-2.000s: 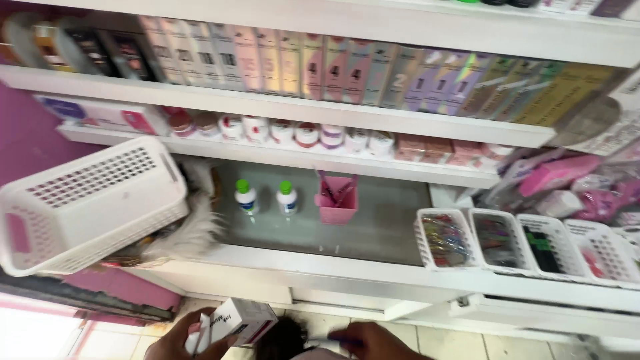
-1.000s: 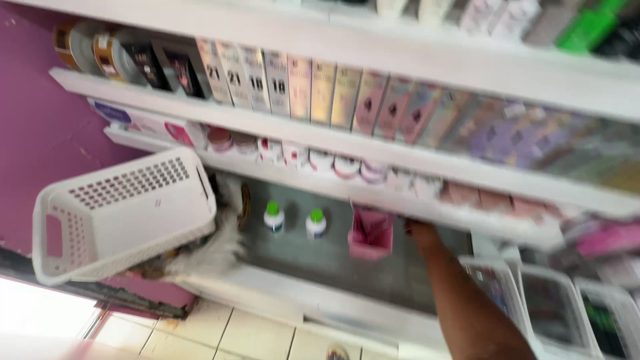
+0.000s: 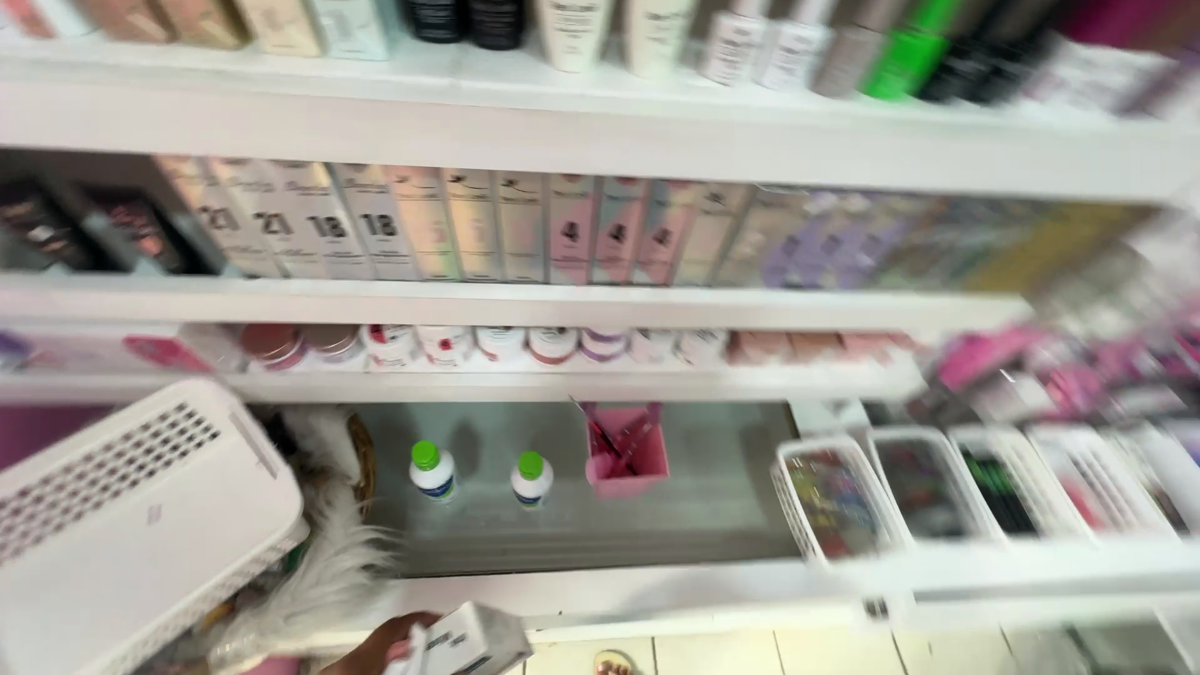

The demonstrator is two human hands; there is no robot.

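Observation:
At the bottom of the head view, my left hand (image 3: 382, 647) is closed on a small white box (image 3: 473, 642) with dark print, along with something white, perhaps a cloth or tissue. My right hand is out of the frame. Above and beyond the box, on the grey lower shelf, stand two white bottles with green caps, a left one (image 3: 434, 473) and a right one (image 3: 532, 483). To their right is a pink holder (image 3: 642, 469) with dark and pink slender items in it.
A white plastic basket (image 3: 141, 525) sits tilted at left beside white feathery material (image 3: 323, 562). White baskets of small goods (image 3: 839, 497) line the right side. Upper shelves hold upright cosmetic boxes (image 3: 525, 225), jars (image 3: 445, 345) and bottles. A foot shows on the tiled floor.
A second ago an arm reached to the shelf just right of the pink holder; it is now out of view. The left hand and white box, unseen then, show again. The view has shifted.

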